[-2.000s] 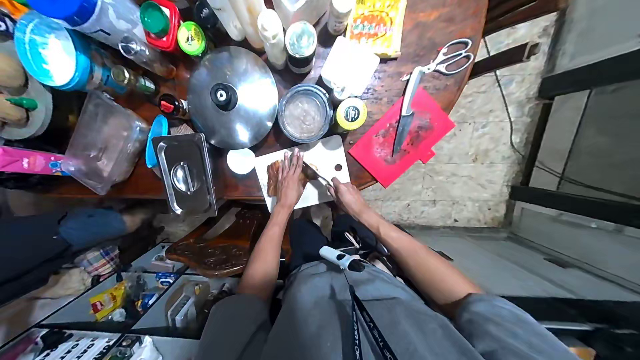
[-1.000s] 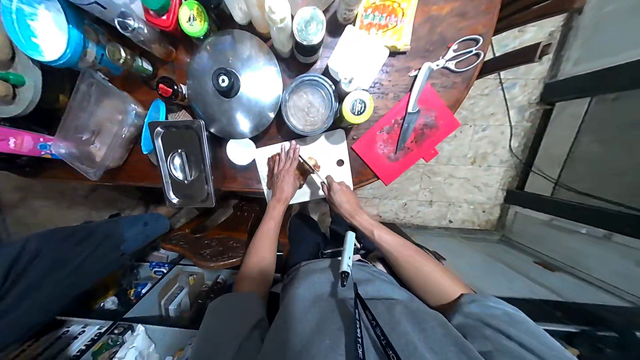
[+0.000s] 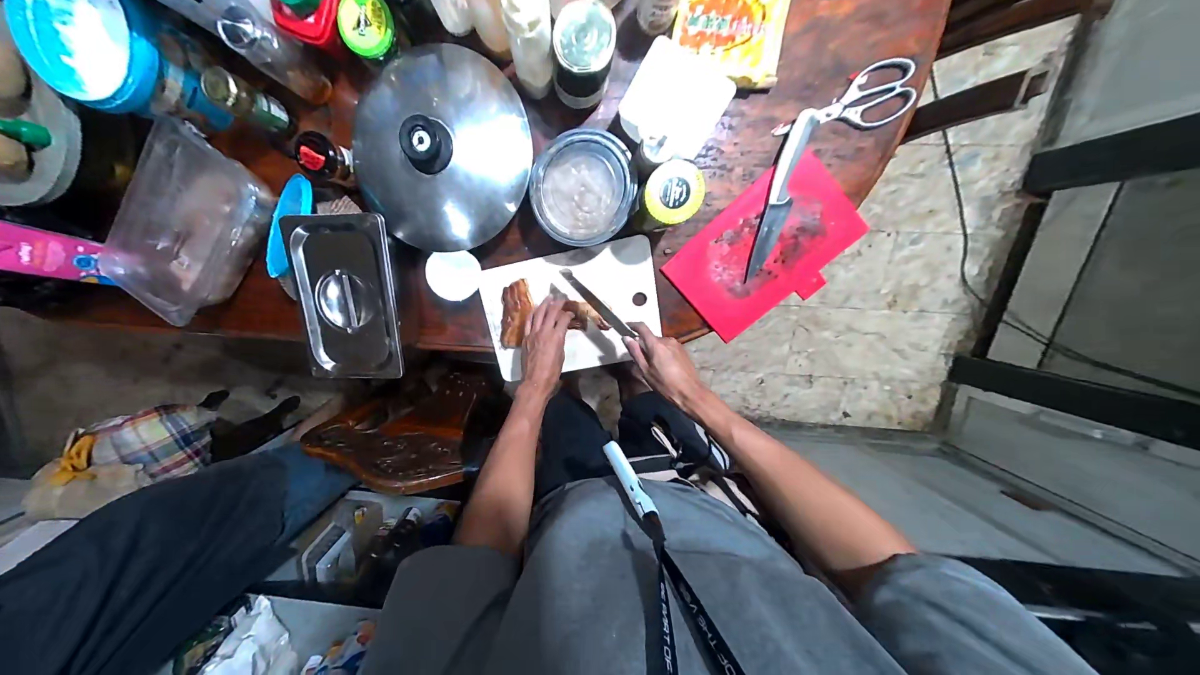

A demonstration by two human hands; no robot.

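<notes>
A white cutting board (image 3: 609, 267) with a hole at its right side lies at the table's front edge. On its left part is a browned piece of meat (image 3: 515, 313). My left hand (image 3: 546, 339) rests on the board beside that piece, its fingertips touching more browned meat (image 3: 583, 316) on the right. My right hand (image 3: 664, 364) grips a kitchen knife (image 3: 598, 304) by its handle, the blade slanting up and left over the board along the right-hand meat. Whether the blade touches the meat cannot be told.
Left of the board are a small white round dish (image 3: 453, 276) and a lidded steel pan (image 3: 345, 298). Behind stand a large metal lid (image 3: 442, 145) and a round tub (image 3: 582, 187). A second knife (image 3: 772, 234) lies on a red cutting mat (image 3: 825, 211), near scissors (image 3: 877, 94).
The knife blade has come away from the fingers of my left hand and now lies further right. My left hand stays on the board by the meat.
</notes>
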